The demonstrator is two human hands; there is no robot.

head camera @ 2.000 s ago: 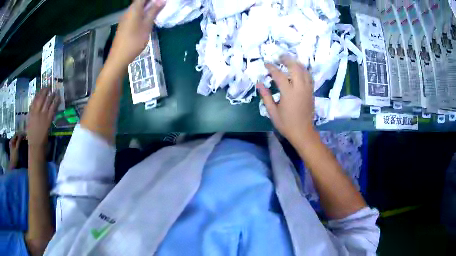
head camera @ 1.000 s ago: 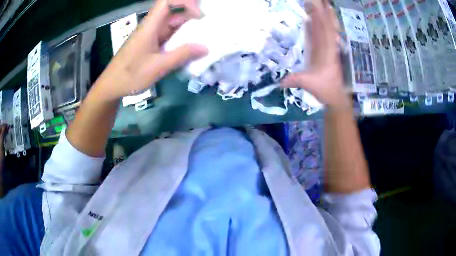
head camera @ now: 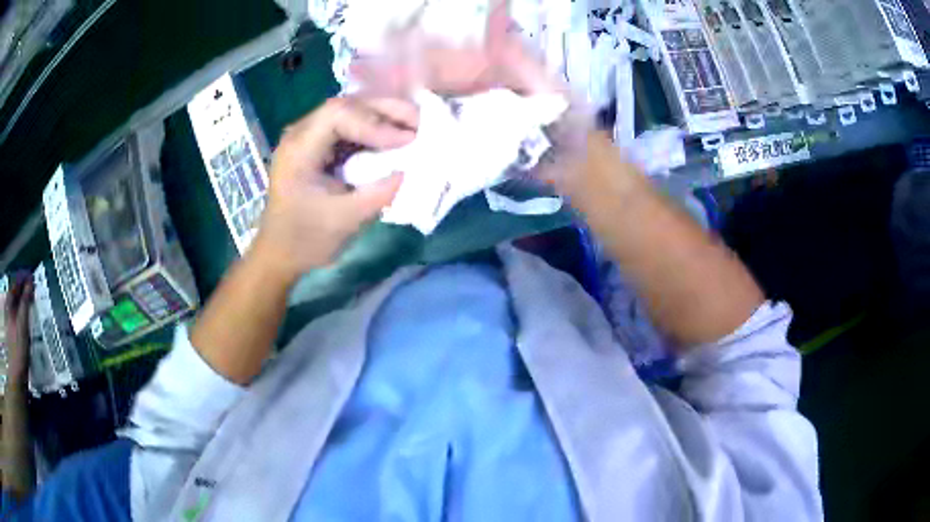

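My left hand (head camera: 331,178) grips one end of a white strap bundle (head camera: 459,153) at the centre, in front of my chest. My right hand (head camera: 510,92) is blurred behind and at the right of the bundle; I cannot tell how its fingers sit on it. A loose white strap loop (head camera: 524,204) hangs below the right hand. The pile of white straps (head camera: 586,51) lies behind my hands on the dark green table (head camera: 403,245), partly hidden by them. A retail box (head camera: 229,158) lies left of my left hand, its lower end hidden by my forearm.
A row of retail cartons (head camera: 785,61) stands at the upper right, above a station label (head camera: 763,152). At left are the scale (head camera: 127,219), another box (head camera: 71,245) and another person's arm (head camera: 15,387). A blue bin with pale pieces (head camera: 627,306) is below the table edge.
The view has turned and shifted. My hands, apart over the pile before, are now close together around a smaller white bundle, nearer my chest and clear of the pile.
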